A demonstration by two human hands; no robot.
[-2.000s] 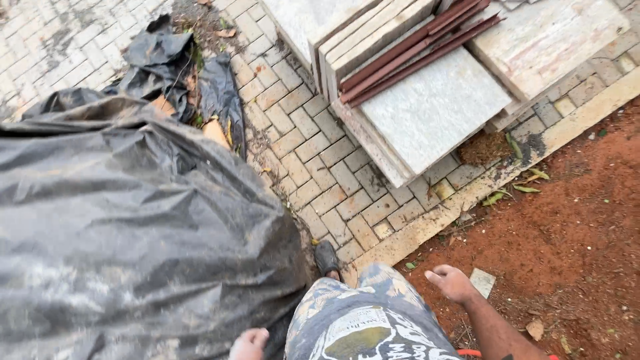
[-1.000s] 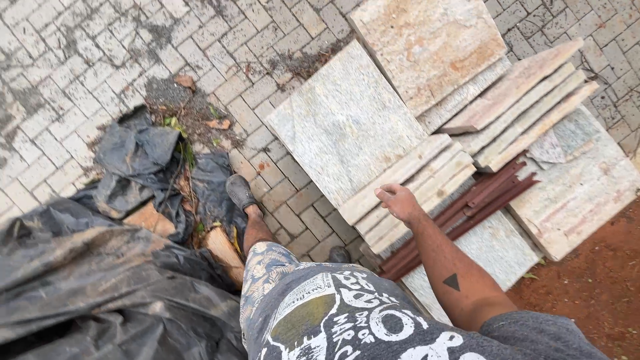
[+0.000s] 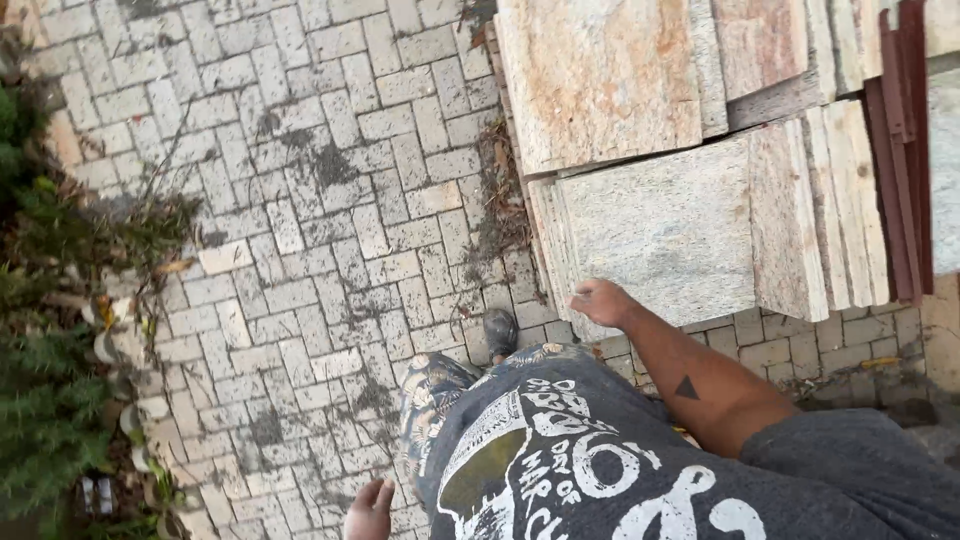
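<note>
My right hand point(image 3: 602, 302) is over the lower left edge of a pale grey stone slab point(image 3: 660, 232), its fingers loosely curled; whether it touches the slab I cannot tell. My left hand point(image 3: 370, 510) hangs low over the paving at the bottom, with nothing seen in it. Above the grey slab lies a rust-stained stone slab point(image 3: 600, 82). Several narrow slabs point(image 3: 844, 202) lean together at the right, beside dark red metal bars point(image 3: 900, 150). A pinkish slab point(image 3: 759, 45) is at the top.
Herringbone block paving point(image 3: 337, 187) spreads left of the stacks. Dry leaves and debris point(image 3: 499, 195) lie along the slabs' left side. Green plants point(image 3: 52, 420) grow behind a scalloped border at the far left. My shoe point(image 3: 500, 332) stands near the grey slab's corner.
The view has swung a long way; the black plastic sheet has left it. My right hand was over the narrow slabs one second ago and is now at the grey slab's far edge.
</note>
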